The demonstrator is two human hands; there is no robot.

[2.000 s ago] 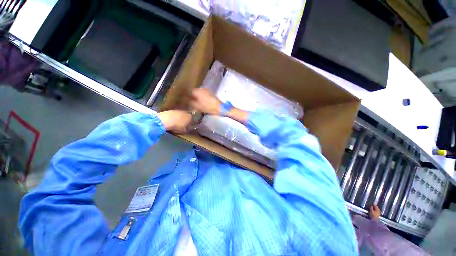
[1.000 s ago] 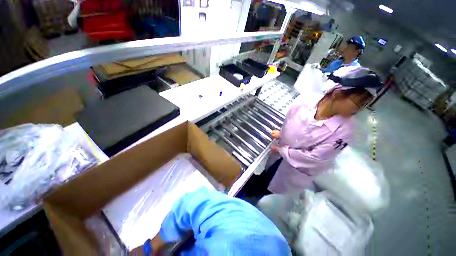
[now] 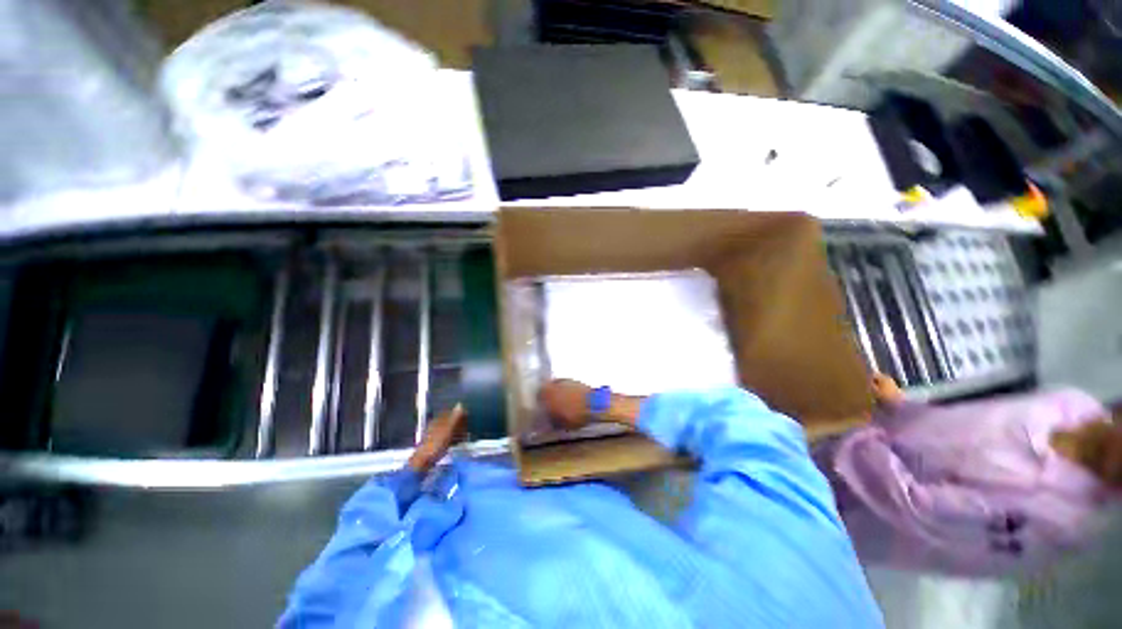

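An open brown carton stands on the roller conveyor in front of me. Inside it lies a flat white-silver unit in a clear plastic bag, towards the carton's left side. My right hand is inside the carton at the unit's near left corner; its fingers are blurred, and I cannot tell whether they grip anything. My left hand is outside the carton, to its left, over the conveyor's near edge. It looks empty with fingers extended.
Bare rollers and a dark slab in a green-edged recess lie left. A black flat case and a heap of clear plastic bags lie on the white bench. A person in a pink sleeve stands right, one hand at the carton.
The view has swung back down to the carton. Compared with two seconds ago, my left hand has moved from the carton to its left outside; my right hand remains inside.
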